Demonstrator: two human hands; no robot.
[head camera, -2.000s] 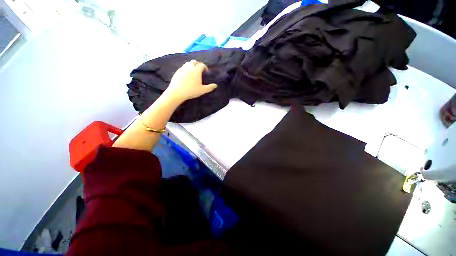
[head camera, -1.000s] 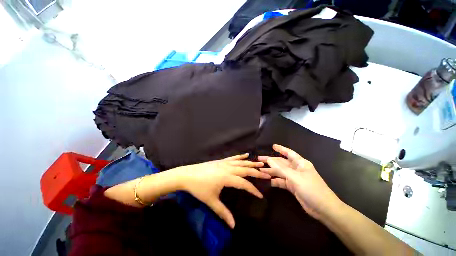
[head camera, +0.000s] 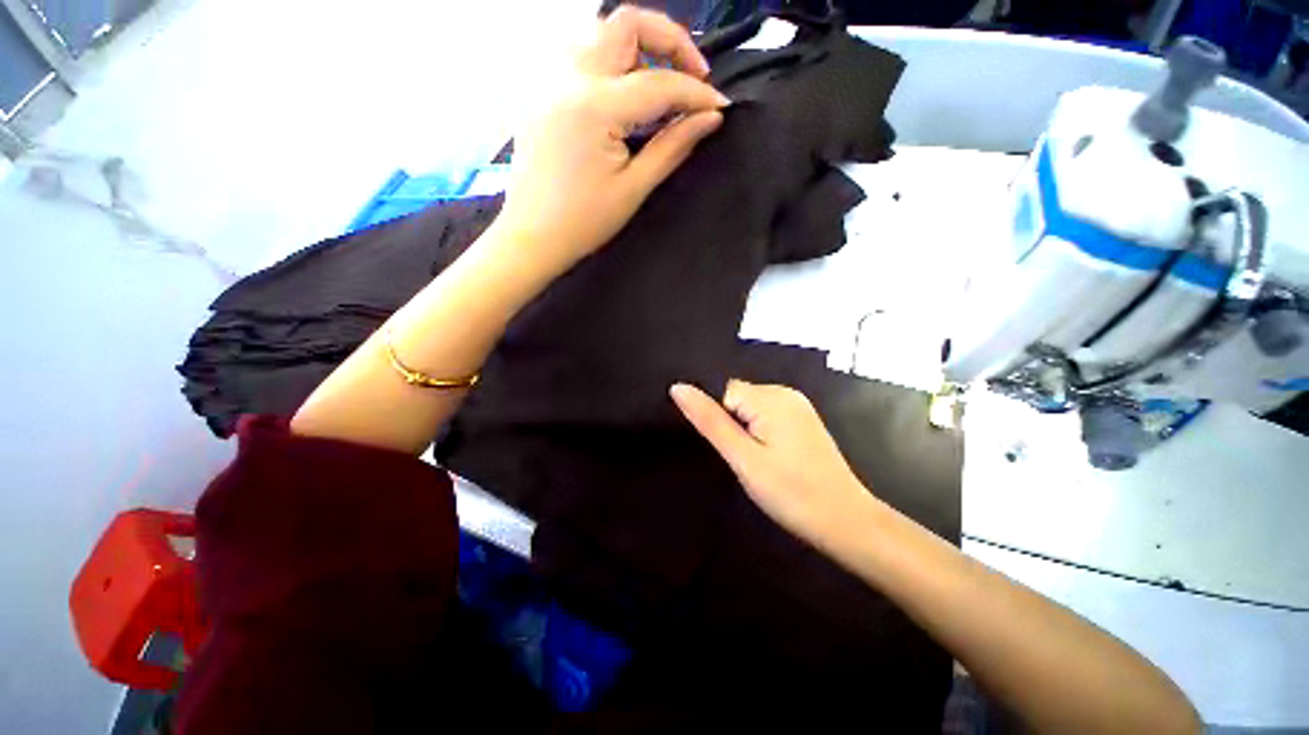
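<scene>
A dark brown cut panel (head camera: 617,338) hangs between my hands in front of me. My left hand (head camera: 610,137) is raised at the top centre and pinches the panel's upper edge between thumb and fingertips. My right hand (head camera: 775,445) is lower, at the centre, with its thumb and curled fingers at the panel's right edge, gripping it. A second dark panel (head camera: 897,438) lies flat on the white table, its right edge by the presser foot area. The bundle of cut pieces (head camera: 309,316) lies to the left and beyond, partly hidden by my left arm and the held panel.
The white sewing machine head (head camera: 1105,244) with a blue stripe stands at the right. The white table (head camera: 1134,503) has a raised rim at the back. A red plastic stool (head camera: 137,596) is at the lower left. A light-blue plastic item (head camera: 409,198) is behind the bundle.
My left hand has moved up and away, lifting a panel's edge. My right hand has closed on the panel's right edge. The view has shifted, showing more of the machine head.
</scene>
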